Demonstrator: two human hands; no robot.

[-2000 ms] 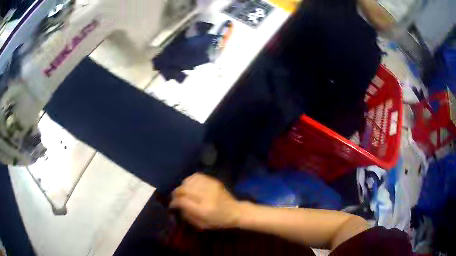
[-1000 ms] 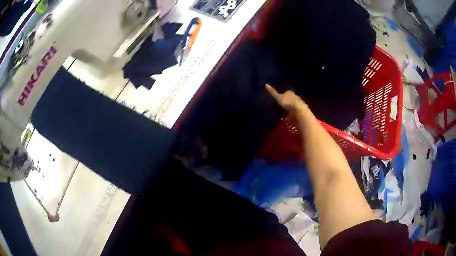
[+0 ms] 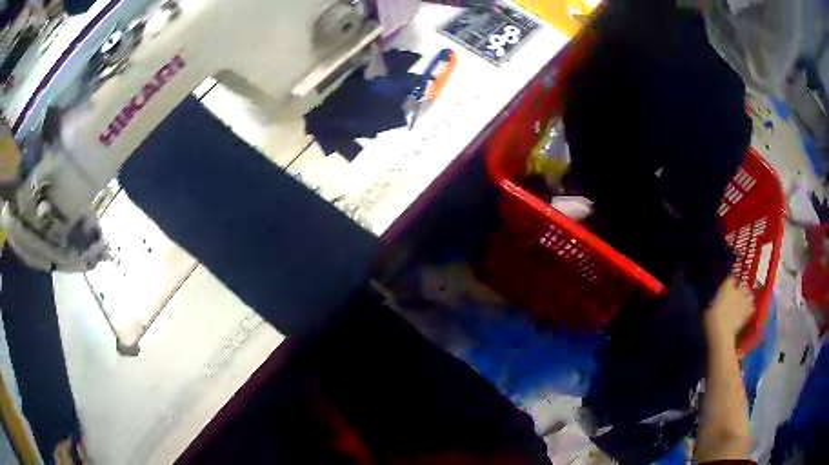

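A navy panel [image 3: 250,218] lies under the white sewing machine's arm [image 3: 214,36] and hangs over the table's front edge. Dark cloth [image 3: 650,136] is heaped in and over the red basket [image 3: 582,241], and part hangs over its near side. My right hand [image 3: 730,313] grips this cloth at the basket's near right corner; its fingers are partly hidden. A small skin-coloured shape at the bottom left, perhaps my left hand's fingertips [image 3: 68,451], is cut off by the picture's edge beside a long navy strip [image 3: 36,354]. Its grip cannot be told.
Navy scraps [image 3: 359,109] and an orange and blue tool [image 3: 434,82] lie right of the machine. A dark label with white marks [image 3: 491,34] is at the table's back edge. Dark cloth covers my lap [image 3: 409,381]. Scraps and blue material lie on the floor.
My right hand has moved right and down to the basket's near corner. The dark cloth has shifted off the table edge towards the basket, uncovering its left part. The view has shifted.
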